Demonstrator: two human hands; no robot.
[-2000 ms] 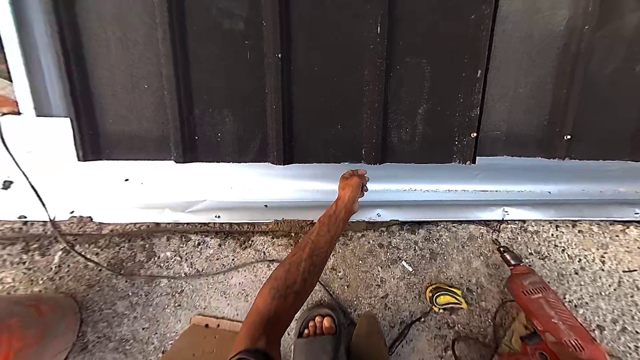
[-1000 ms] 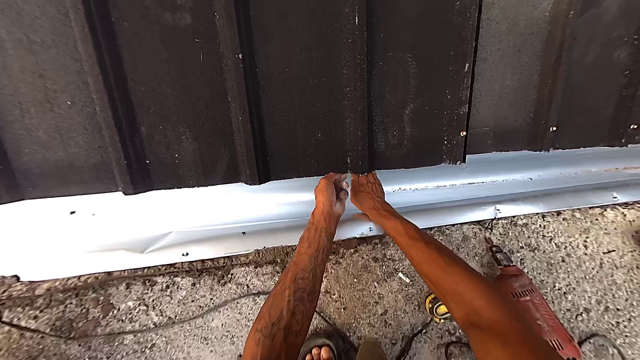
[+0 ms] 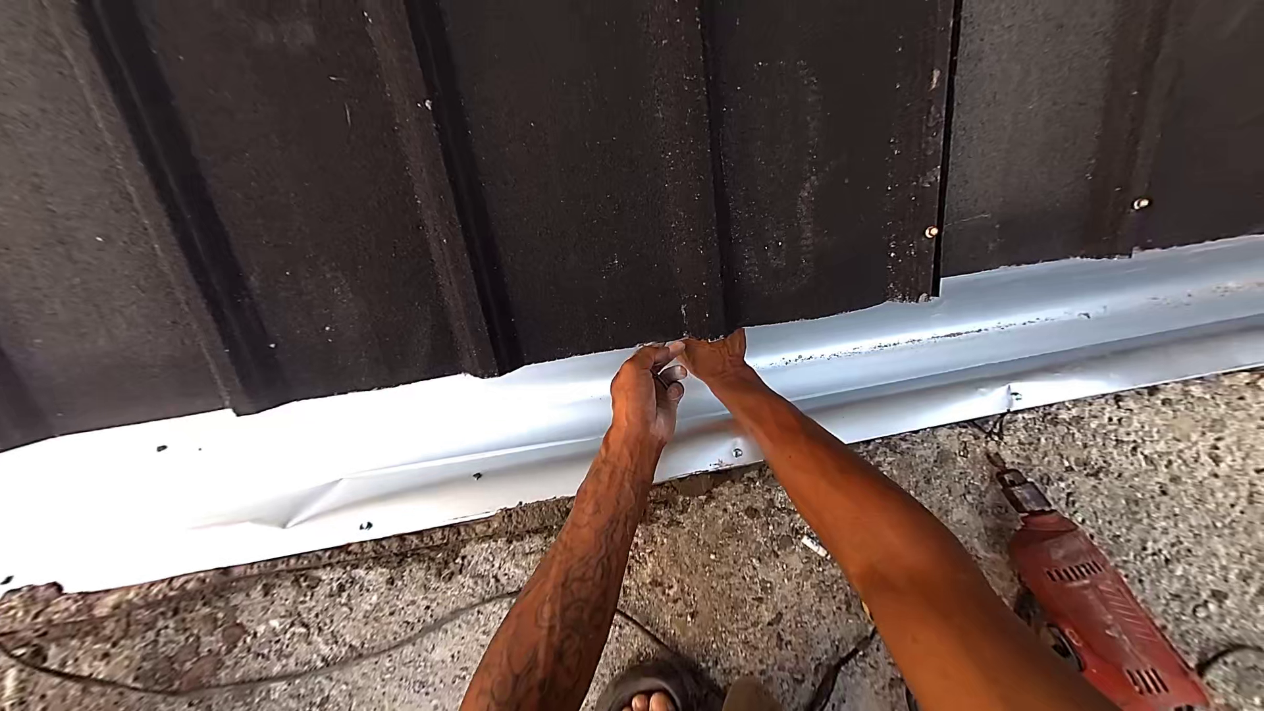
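Observation:
Dark ribbed metal roofing sheets (image 3: 592, 197) overlap a pale metal flashing (image 3: 553, 420), which lies along the concrete edge. My left hand (image 3: 649, 390) is at the sheet's lower edge, fingers curled and thumb near the fingertips; whether it pinches something small cannot be told. My right hand (image 3: 719, 357) is close beside it, its fingers partly hidden at the underside of the same edge near a rib, so its hold is unclear. A screw (image 3: 931, 232) sits in the sheet to the right, close to an overlap seam.
A red corded power drill (image 3: 1101, 602) lies on the rough concrete (image 3: 750, 563) at the lower right. A dark cable (image 3: 296, 679) runs across the concrete at the left. My sandalled foot (image 3: 649, 691) shows at the bottom. Another screw (image 3: 1142, 203) is at the upper right.
Two seconds ago only one hand was at the sheet's edge; one second ago both were there. Since then my right hand's fingers have gone partly under the edge. The view has tilted.

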